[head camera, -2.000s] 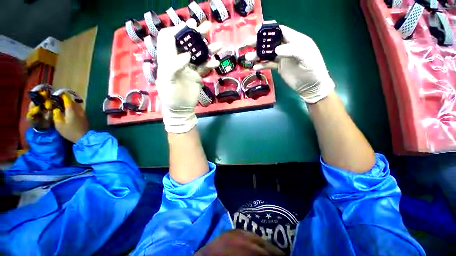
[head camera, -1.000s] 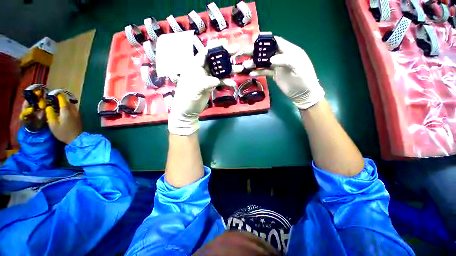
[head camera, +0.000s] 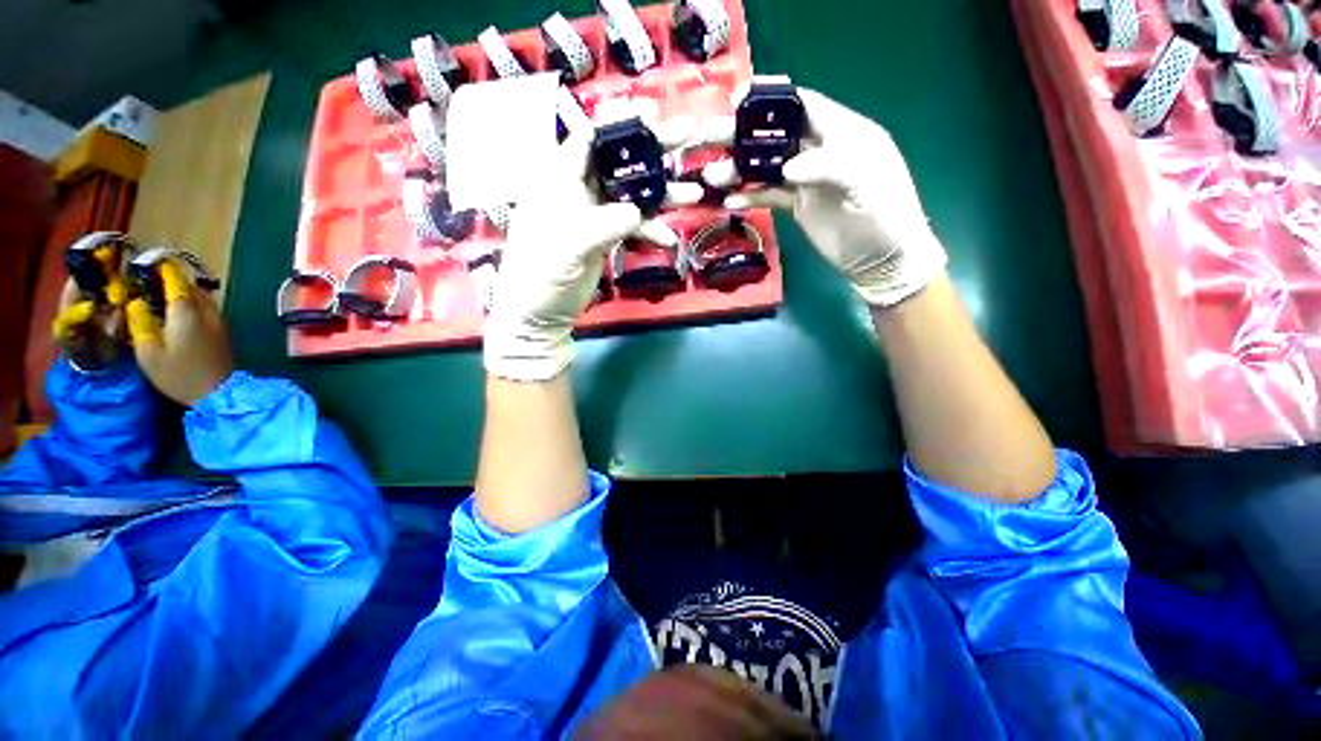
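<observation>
My left hand (head camera: 548, 268), in a white glove, holds a black smartwatch (head camera: 629, 164) with its screen facing me. My right hand (head camera: 858, 203), also gloved in white, holds a second smartwatch (head camera: 769, 133) beside it, a little higher. Both screens are dark with a small icon and a short line of light text. Both hands are above a pink foam tray (head camera: 384, 333) with smartwatches in its pockets. A blank-looking white paper slip (head camera: 500, 142) lies on the tray behind my left hand. My hands hide part of the tray's middle.
Pink trays under shiny clear film (head camera: 1231, 290) lie at the right, with several watches at their far end. At the left, a person in blue sleeves and yellow-and-black gloves (head camera: 162, 297) holds watches. A tan cardboard sheet (head camera: 203, 159) and a reddish-brown stack (head camera: 87, 217) are behind.
Since two seconds ago, my left hand has moved right, bringing its watch closer to the other and uncovering the paper slip. Both screens changed from rows of icons to one icon with text.
</observation>
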